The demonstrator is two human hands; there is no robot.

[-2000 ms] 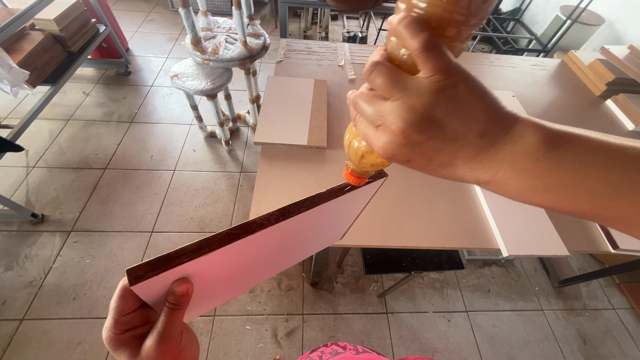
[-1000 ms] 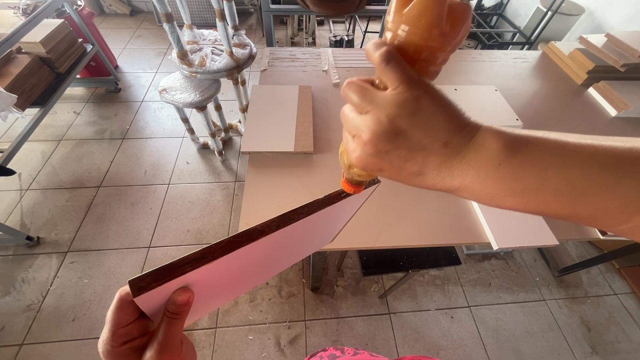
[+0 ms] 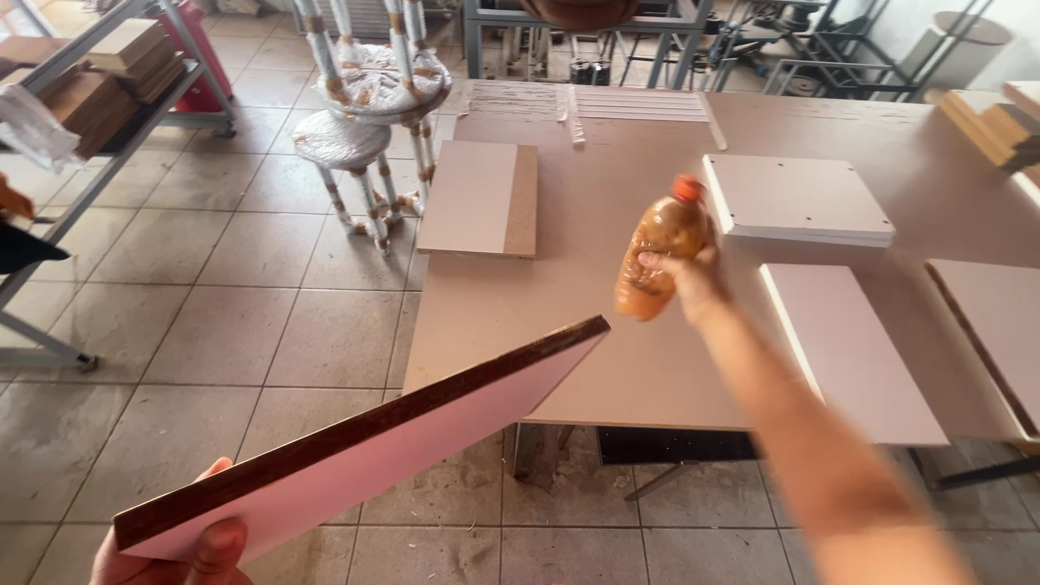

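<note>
My left hand (image 3: 191,540) grips the lower left end of a white-faced board (image 3: 390,455), which slants up to the right with its dark brown edge on top. Around a clear plastic bottle of amber liquid (image 3: 660,244) is my right hand (image 3: 691,272), over the table. The bottle stands roughly upright, its orange cap (image 3: 688,188) at the top, apart from the board. Right of the bottle lie white panels with small holes (image 3: 804,195). A white panel with a brown strip (image 3: 475,199) rests at the table's left side.
The work table (image 3: 585,366) carries more white boards (image 3: 853,349) and stacked wood pieces (image 3: 983,122) at the right. Wrapped stools (image 3: 345,142) stand on the tiled floor behind its left corner. A metal rack with wood blocks (image 3: 134,53) is at the left.
My right hand has taken the bottle off the board's upper end and turned it from cap down to cap up. My left hand still holds the board.
</note>
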